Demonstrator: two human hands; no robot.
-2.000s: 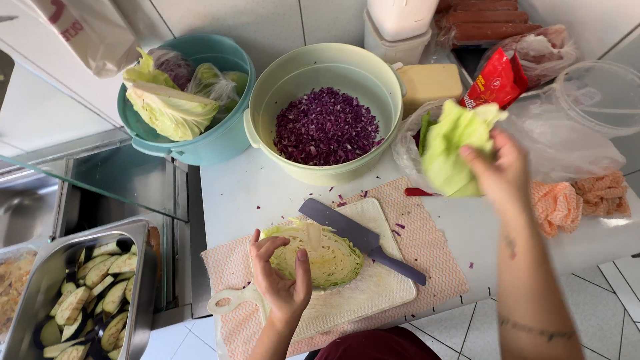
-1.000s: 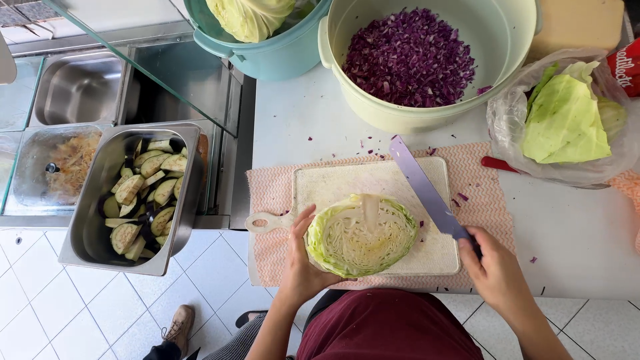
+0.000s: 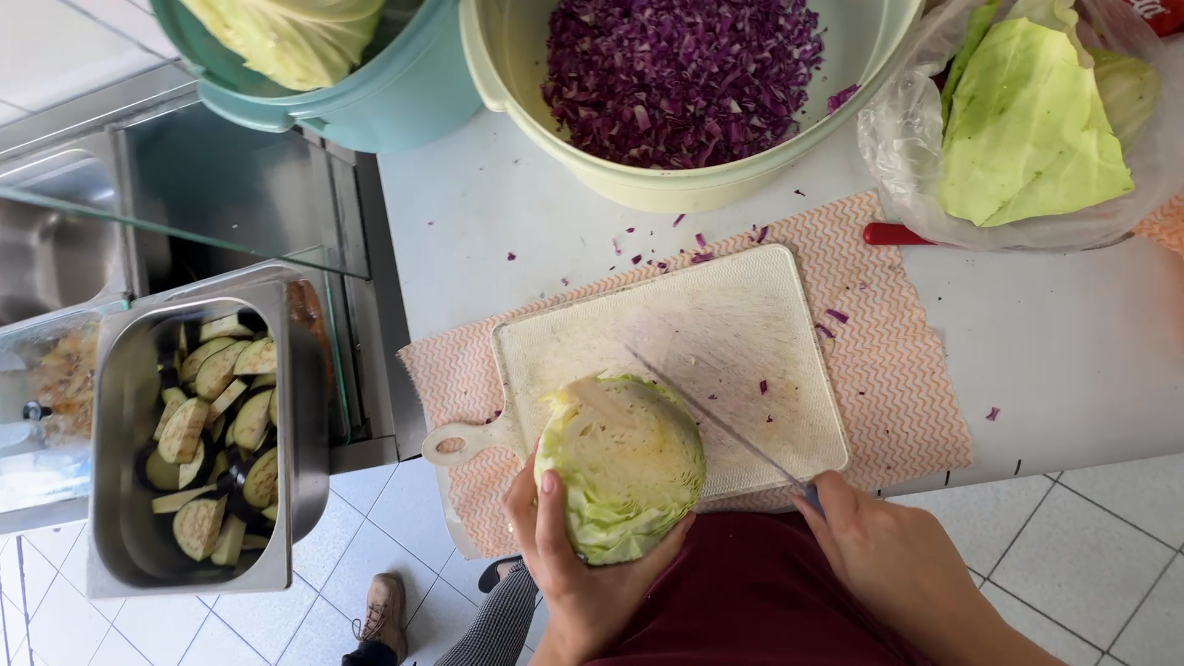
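Observation:
My left hand (image 3: pixel 578 564) grips a cut piece of green cabbage (image 3: pixel 629 462), tilted with its cut face up, over the near edge of a white plastic cutting board (image 3: pixel 573 342). In my right hand (image 3: pixel 860 527) is the handle of a kitchen knife (image 3: pixel 717 421); its blade, seen nearly edge-on, points up and left across the board, just right of the cabbage. The board lies on a cloth with orange zigzag lines (image 3: pixel 906 370).
Behind the board stand a cream tub (image 3: pixel 647 190) of chopped red cabbage and a teal tub (image 3: pixel 388 102) holding cabbage. Right are a plastic bag (image 3: pixel 897 157) with cabbage leaves and a red handle (image 3: pixel 895 234). Left, a steel pan (image 3: pixel 310 462) holds cut eggplant. A shoe (image 3: pixel 381 610) shows below.
The loose leaf held in my right hand two seconds ago now lies in the bag, and that hand has taken the knife from the board. My left hand has lifted and tilted the cabbage.

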